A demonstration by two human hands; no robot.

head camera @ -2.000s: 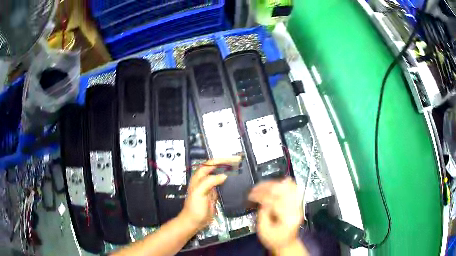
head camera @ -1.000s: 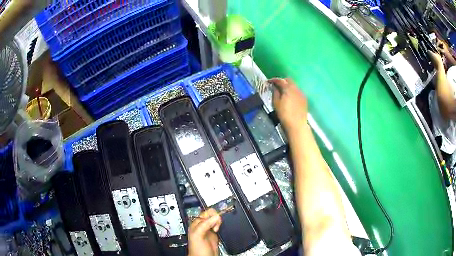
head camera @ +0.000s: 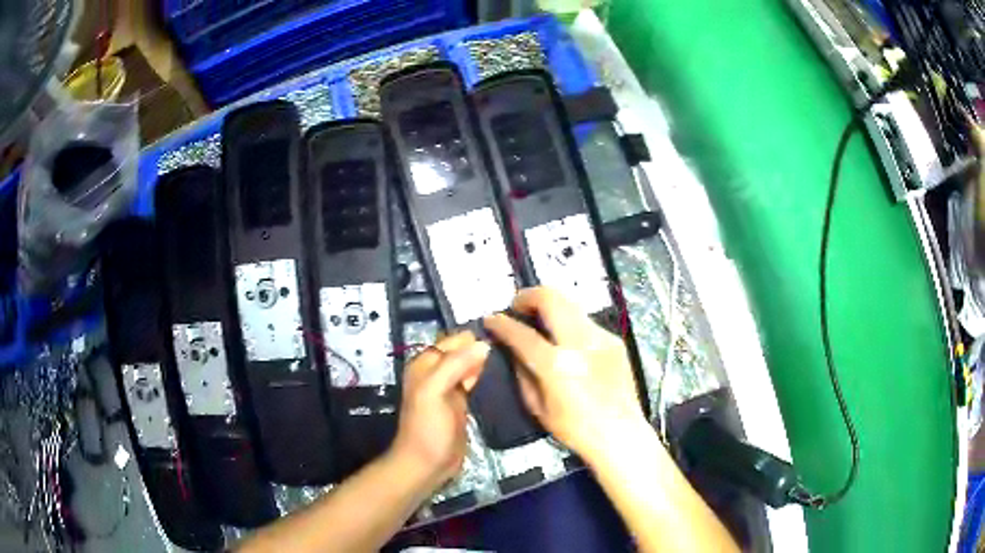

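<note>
Several long black lock panels lie side by side, each with a silver mounting plate. Both hands are over the second panel from the right [head camera: 434,200], just below its plate [head camera: 472,266]. My left hand [head camera: 441,391] has its fingers closed around red lead wires [head camera: 408,349] at the panel's left edge. My right hand [head camera: 562,373] has its fingertips on the panel at the plate's lower edge, close to the left fingertips. Whether the right fingers pinch a tiny part is hidden.
Blue bins of small metal parts [head camera: 506,52] stand behind the panels, with blue crates [head camera: 313,32] further back. A black electric screwdriver [head camera: 738,462] lies at the right, its cord crossing the green conveyor [head camera: 745,216]. A clear bag [head camera: 78,178] is at the far left.
My right hand has come back from the bins' right end to the second panel, beside my left hand. The camera view has tilted down. My left hand stays near the plate's lower edge.
</note>
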